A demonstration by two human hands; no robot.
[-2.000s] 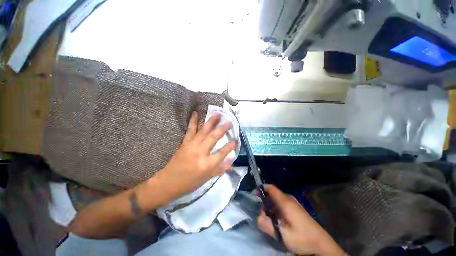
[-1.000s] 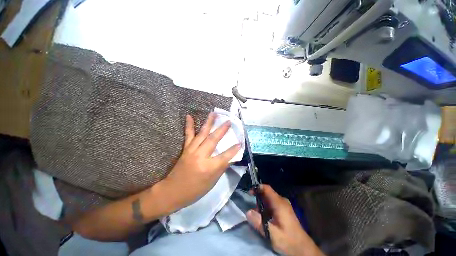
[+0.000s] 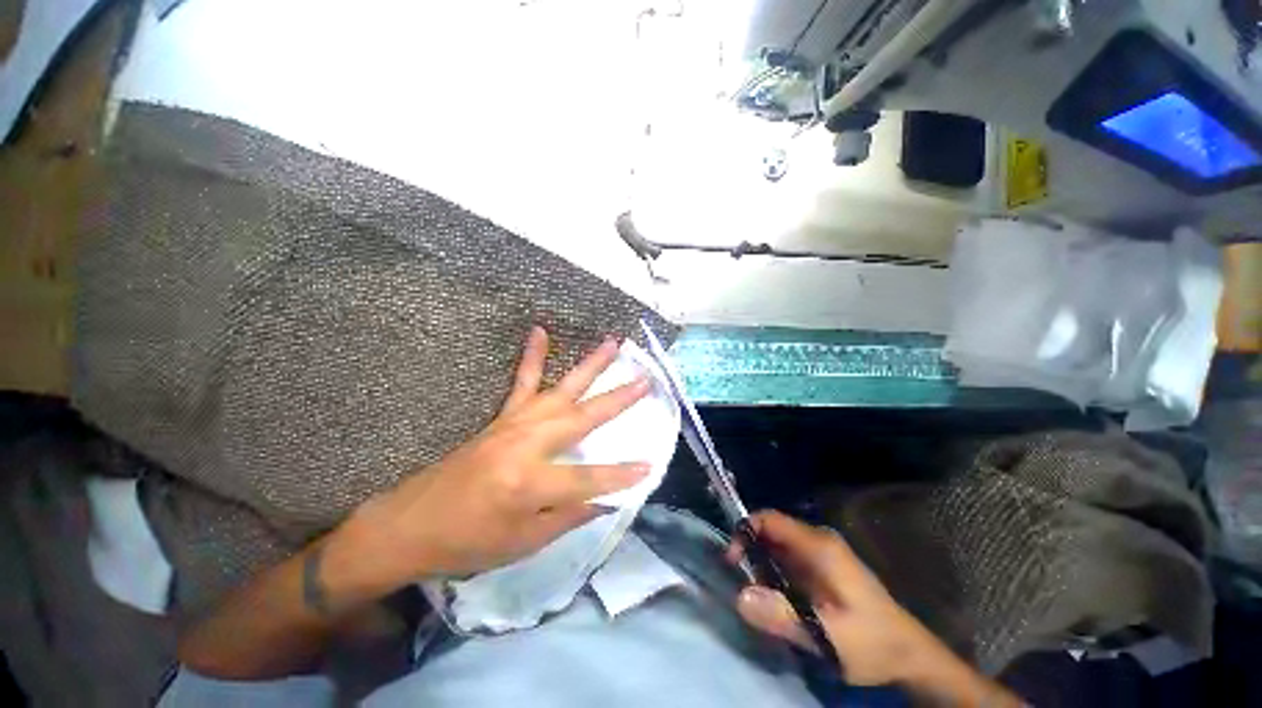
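The brown woven panel (image 3: 360,318) lies across the left of the table and its front edge. A white lining piece (image 3: 623,436) lies on its right end and hangs toward my lap. My left hand (image 3: 533,463) is bare and lies flat on both, fingers spread, pressing them down. My right hand (image 3: 830,595) is shut on the black handles of the fabric shears (image 3: 709,450). The blades point up and left, slightly parted, with the tips at the edge of brown and white cloth near my left fingertips.
The sewing machine head with a blue lit display (image 3: 1176,132) is at upper right. A clear bag of white pieces (image 3: 1080,318) lies at right. A green scale strip (image 3: 817,367) runs along the table edge. Brown cloth (image 3: 1066,539) is heaped below right. A brown board (image 3: 49,263) is at left.
The brown panel's right end now forms a point at the shear tips, and the white piece shows a smoother curved edge. My right hand and shears have shifted slightly right. The view has shifted.
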